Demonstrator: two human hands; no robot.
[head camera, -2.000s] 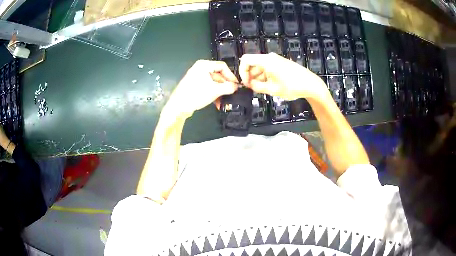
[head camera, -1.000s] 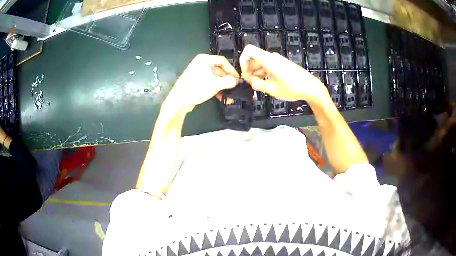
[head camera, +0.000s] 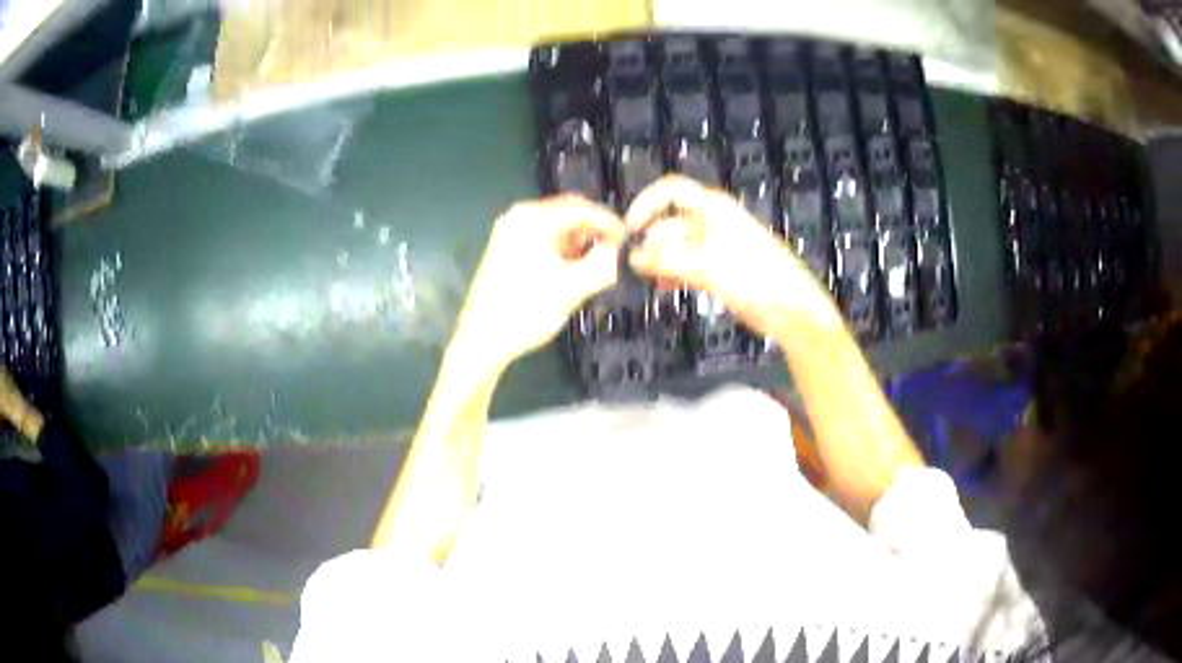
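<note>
A black phone housing (head camera: 620, 352) is held between my hands, its lower end near my shirt front. My left hand (head camera: 551, 275) grips it at the upper left, with fingertips at its top end. My right hand (head camera: 706, 246) has its fingertips pinched at the same top end, touching or nearly touching the left ones. Whatever small part is between the fingertips is hidden and blurred. The glossy black blister tray (head camera: 944, 214), with rows of housings in its pockets, lies behind and to the right of my hands.
Whitish loose small parts (head camera: 108, 301) lie on the green mat (head camera: 246, 246) at left. A clear plastic sheet (head camera: 305, 145) lies at back left. More black trays (head camera: 1082, 220) stand at right and far left. A person's arm (head camera: 18, 408) shows at left, beside a red stool (head camera: 214, 499).
The whole view has shifted, so the bench, tray and hands appear lower, and it is more blurred. The hands stay together at the top of the housing.
</note>
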